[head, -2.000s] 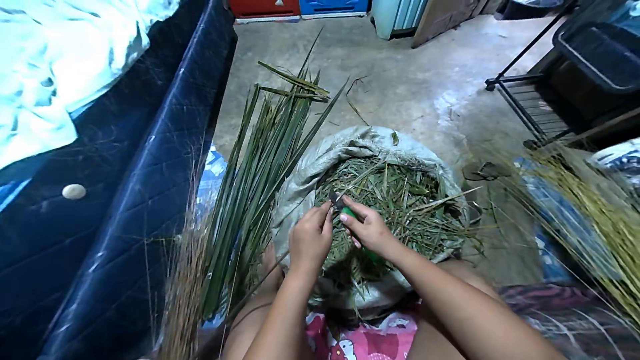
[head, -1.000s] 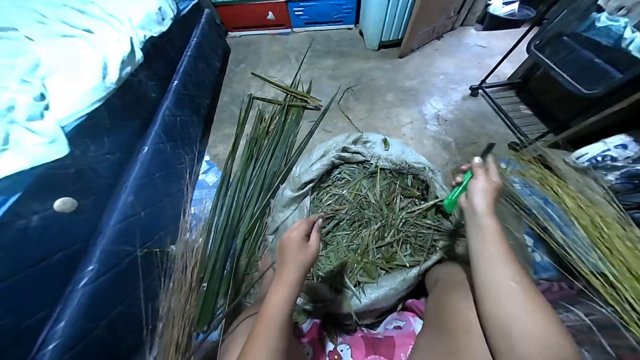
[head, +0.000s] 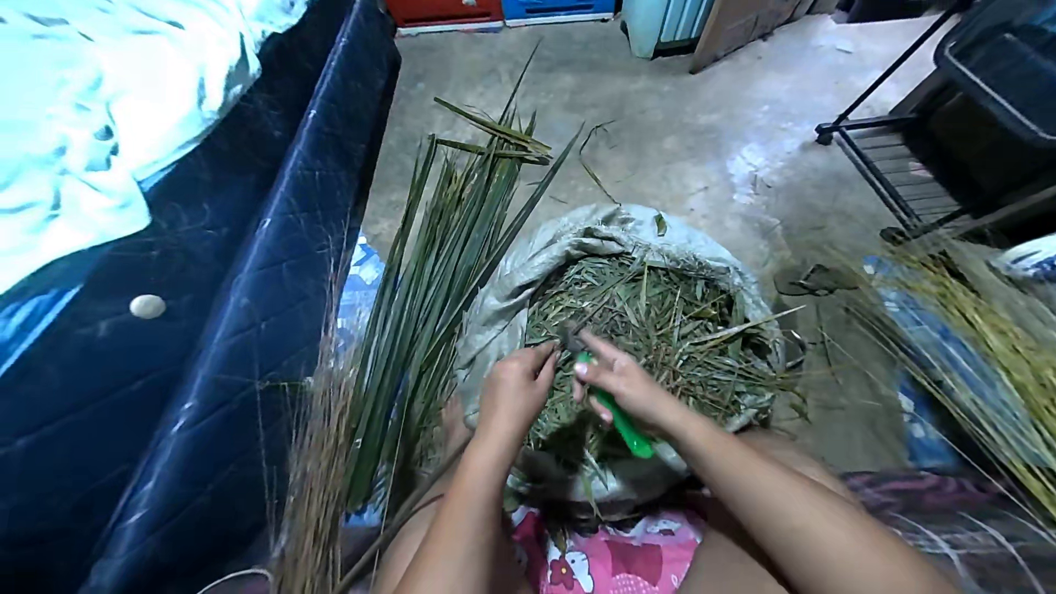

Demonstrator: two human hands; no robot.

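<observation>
A knife with a green handle [head: 623, 421] is in my right hand [head: 631, 384], its dark blade pointing up and left toward my left fingertips. My left hand [head: 518, 384] pinches something thin, perhaps a leaf strip or midrib, close to the blade. Both hands are over an open woven sack [head: 503, 289] filled with cut green leaf scraps [head: 627, 305]. Long green palm leaves [head: 437, 239] lie left of the sack. A bundle of thin brown midribs [head: 318, 470] stands beside them, nearest my left forearm.
A dark blue mattress [head: 206, 313] with pale cloth [head: 91, 124] lines the left side. At right, yellowish-green stalks [head: 982, 346] lie over blue material, below a black wheeled rack [head: 891, 173]. A red drawer [head: 445, 11], a blue drawer [head: 557, 8] and a cardboard piece [head: 742, 29] stand at the back.
My right hand has brought the green-handled knife from the sack's right side back to my left hand. The hands were apart one second ago and together two seconds ago.
</observation>
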